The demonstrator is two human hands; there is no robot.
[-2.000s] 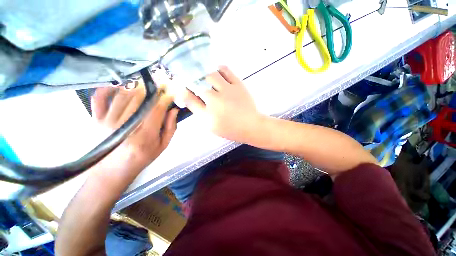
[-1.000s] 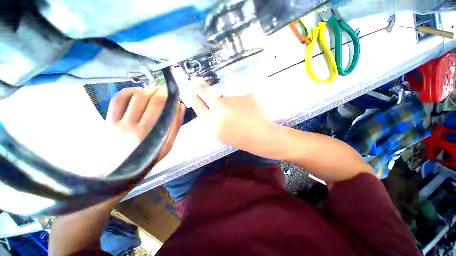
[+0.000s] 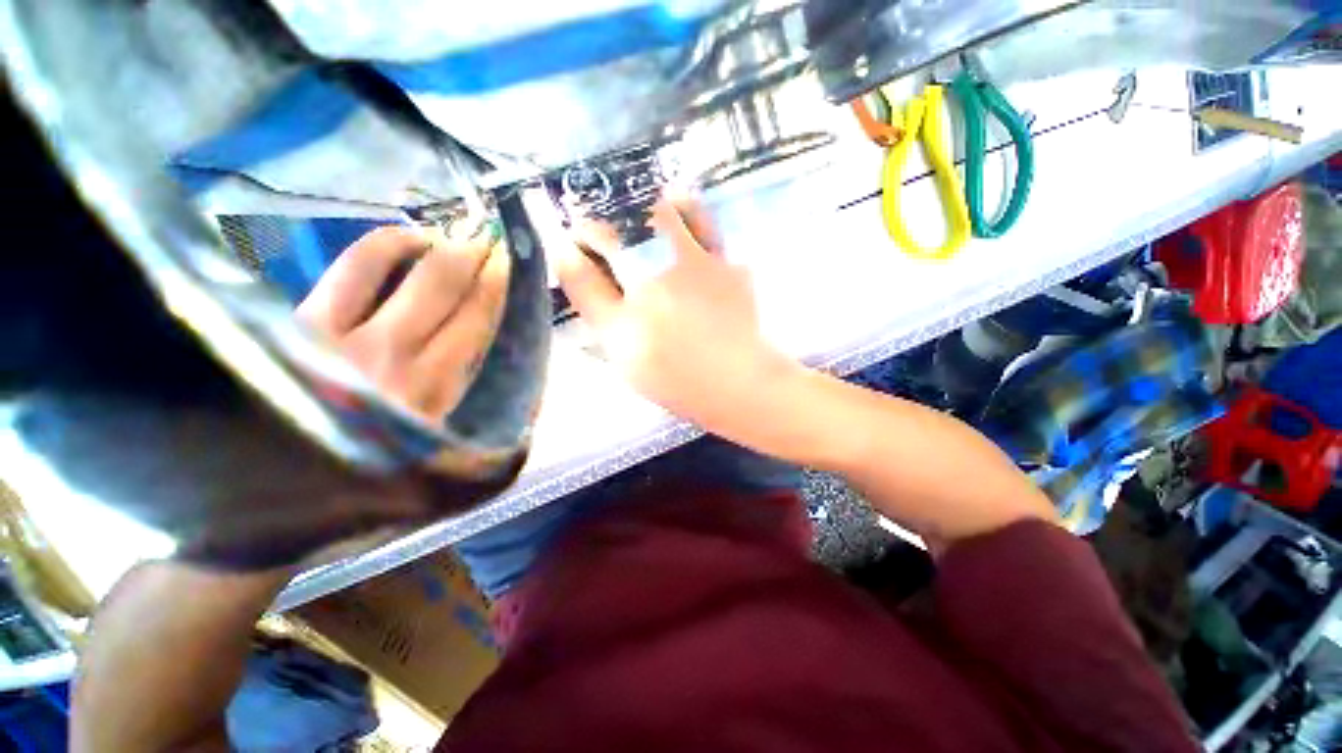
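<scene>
The white and blue-striped sewing machine fills the top of the view, blurred. My left hand is at the left of the needle area, fingers bent together over a blue and dark cloth piece; a dark curved machine part hides its wrist. My right hand lies at the right of the needle area, with fingers spread and fingertips on or beside a small dark patch of the cloth. Glare hides most of the cloth under the fingers. Whether either hand grips it cannot be told.
Yellow-and-green-handled shears and an orange handle lie right of the needle. A wooden-handled tool lies far right. Plaid cloth hangs below the table edge, near red stools. A cardboard box is below left.
The view has shifted, so the machine covers more of the upper left and hides my left wrist. My right fingers have spread apart. Both hands stay near the needle area.
</scene>
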